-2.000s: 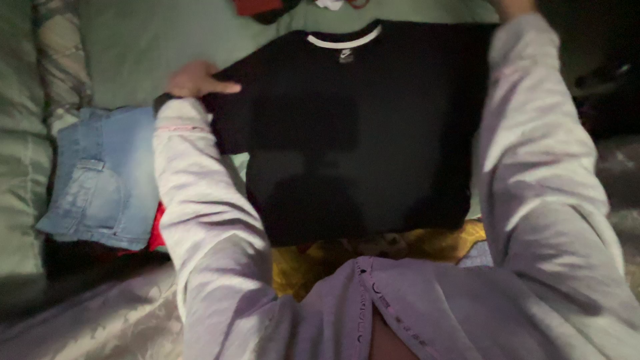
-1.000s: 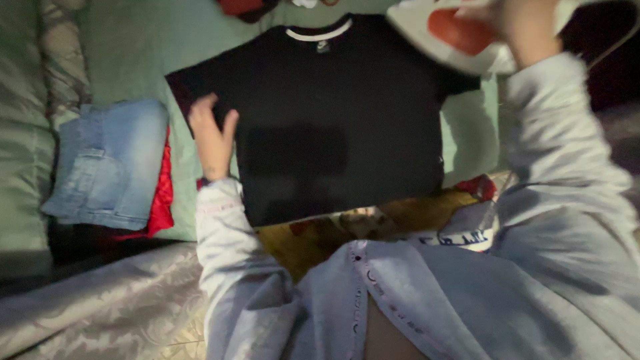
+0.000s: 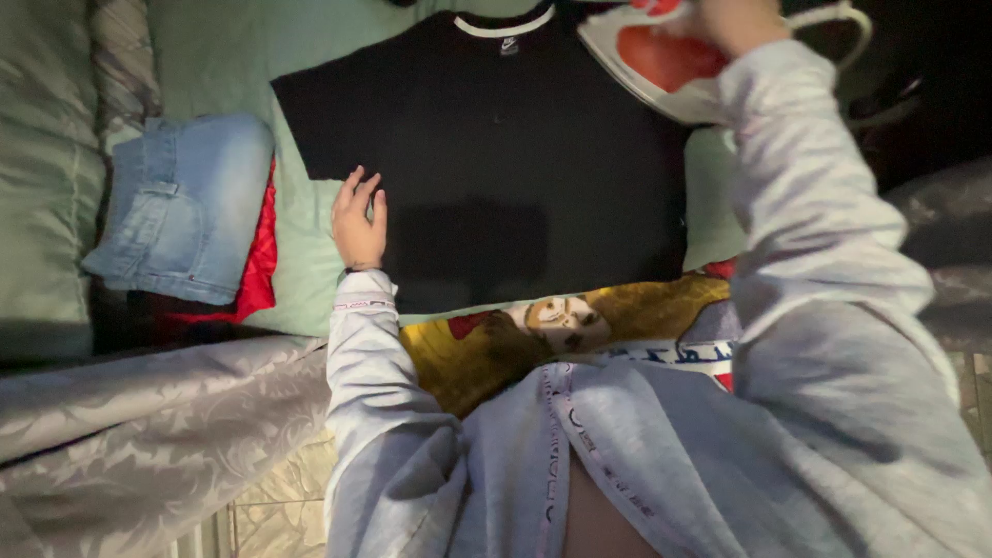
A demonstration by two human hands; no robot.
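Observation:
A black Nike T-shirt (image 3: 496, 155) lies spread flat on a pale green sheet, its light neck band at the top. At the lower edge of its left-hand sleeve, my left hand (image 3: 360, 221) rests with fingers spread and nothing in it. My right hand (image 3: 736, 23) grips a white and orange clothes iron (image 3: 670, 58) at the shirt's upper right, over the other sleeve. The iron's handle is partly hidden by the hand and cut by the frame's top edge; its pale cord (image 3: 852, 39) loops out to the right.
Folded blue jeans (image 3: 182, 209) lie on a red cloth (image 3: 260, 267) to the left. A yellow printed cloth (image 3: 465, 356) lies below the shirt's hem. Grey patterned bedding (image 3: 155, 418) hangs at the lower left, above a tiled floor (image 3: 283, 496). The upper right is dark.
Two seconds ago both hands were at the shirt's sleeves. The iron has since come into view in my right hand. My left hand has moved down from the sleeve end to beside the shirt's body.

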